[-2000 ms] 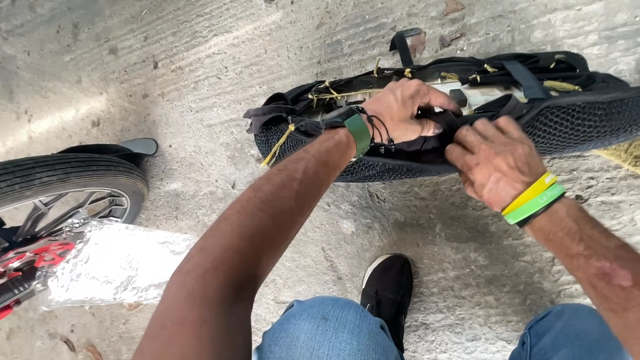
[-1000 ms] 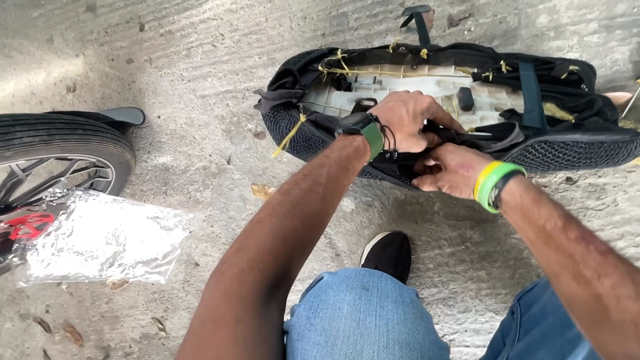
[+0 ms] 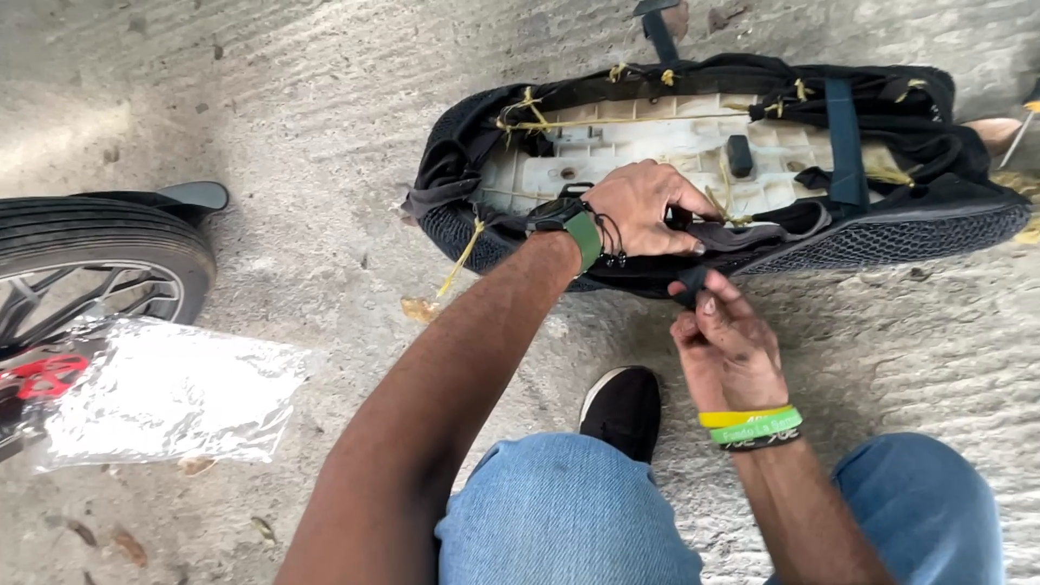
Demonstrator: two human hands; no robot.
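Observation:
A motorcycle seat lies upside down on the concrete, its pale plastic base (image 3: 617,154) ringed by a black mesh seat cover (image 3: 902,244) tied with yellow cords (image 3: 552,124). My left hand (image 3: 650,213), with a watch on the wrist, grips the gathered fabric at the cover's near edge. Just below it, my right hand (image 3: 727,349) pinches the end of a dark strap (image 3: 691,286) between thumb and fingers. Another dark strap (image 3: 847,146) crosses the base toward the right. A loose strap (image 3: 660,36) extends from the far edge.
At the left lie a motorcycle wheel with a black tire (image 3: 97,236) and a clear plastic bag (image 3: 179,390) over red parts (image 3: 50,375). My black shoe (image 3: 624,414) is on the floor below the seat. Part of a screwdriver (image 3: 1020,134) shows at the right edge.
My right hand has come away from the cover's edge toward me and turned palm up, with the dark strap end now visible in its fingers. My left hand remains at the near edge.

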